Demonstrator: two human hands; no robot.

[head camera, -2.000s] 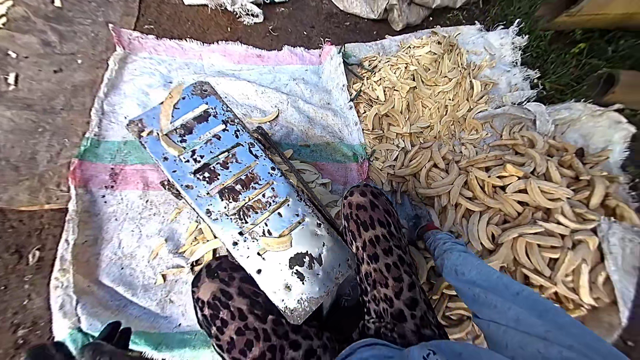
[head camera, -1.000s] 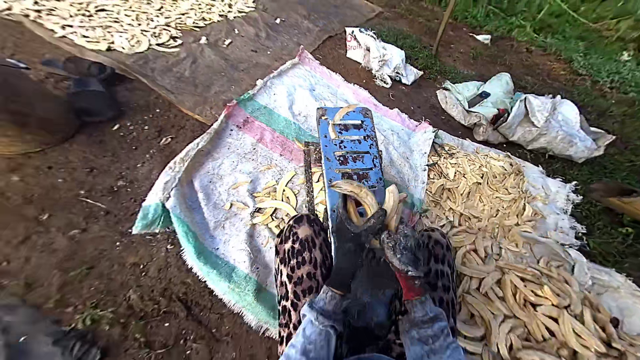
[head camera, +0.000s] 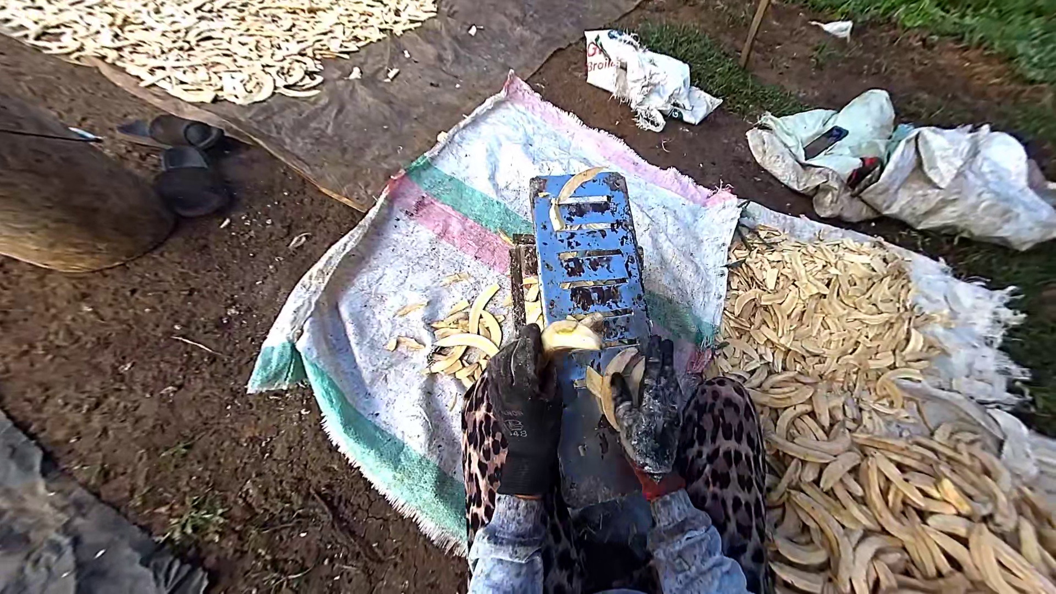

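A slotted metal slicing board (head camera: 587,272), worn and reflecting blue, lies lengthwise between my knees. My left hand (head camera: 528,404), in a dark glove, grips a peeled banana (head camera: 571,336) over the board's lower part. In a grey, dirt-covered glove, my right hand (head camera: 650,412) holds several peeled bananas (head camera: 620,381) against its palm, with its fingers raised. A curved slice (head camera: 569,198) rests across the top slots. Cut slices (head camera: 466,340) lie on the woven sack sheet (head camera: 371,297), left of the board.
Peeled bananas (head camera: 891,503) are heaped at my right, below a pile of thinner pieces (head camera: 817,305). Crumpled sacks (head camera: 957,181) lie at the upper right. Many slices (head camera: 247,41) cover a dark tarp at the upper left, near sandals (head camera: 194,177) and a rounded brown object (head camera: 66,190).
Two seconds ago my right hand was at the heap and my left hand was at the lower left; both are now over the board with bananas. The view has swung considerably.
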